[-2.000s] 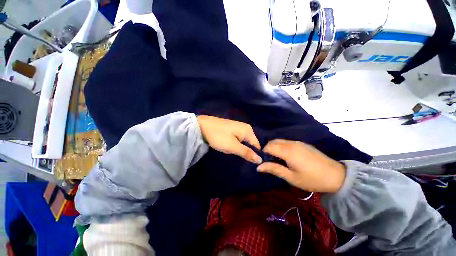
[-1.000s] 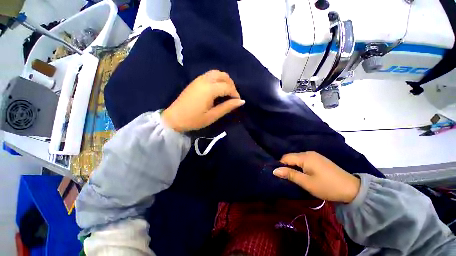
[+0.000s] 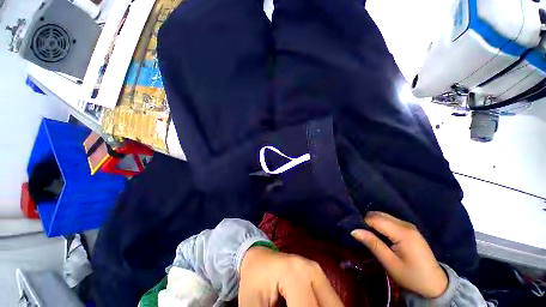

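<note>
A dark navy garment (image 3: 227,90) with leg-like tubes spreads over the table and down onto my lap. A white tape loop (image 3: 276,165) lies on it beside the folded waistband edge (image 3: 326,153). My right hand (image 3: 410,255) pinches the lower end of that waistband between thumb and fingers. My left hand (image 3: 284,279) is low in the middle, cut off by the bottom edge, over the red checked cloth (image 3: 335,264). Its fingertips are out of the picture, so what it holds cannot be told.
The white sewing machine head (image 3: 497,54) with a blue stripe stands at upper right on the white table (image 3: 509,204). At left are taped cardboard (image 3: 140,120), a grey box with a fan grille (image 3: 57,39), a blue crate (image 3: 78,174) and a red-framed object (image 3: 129,160).
My left hand has moved from the garment's middle down to the bottom edge. My right hand keeps its pinch on the waistband. The waistband and white loop now lie more open. The view has shifted left and down.
</note>
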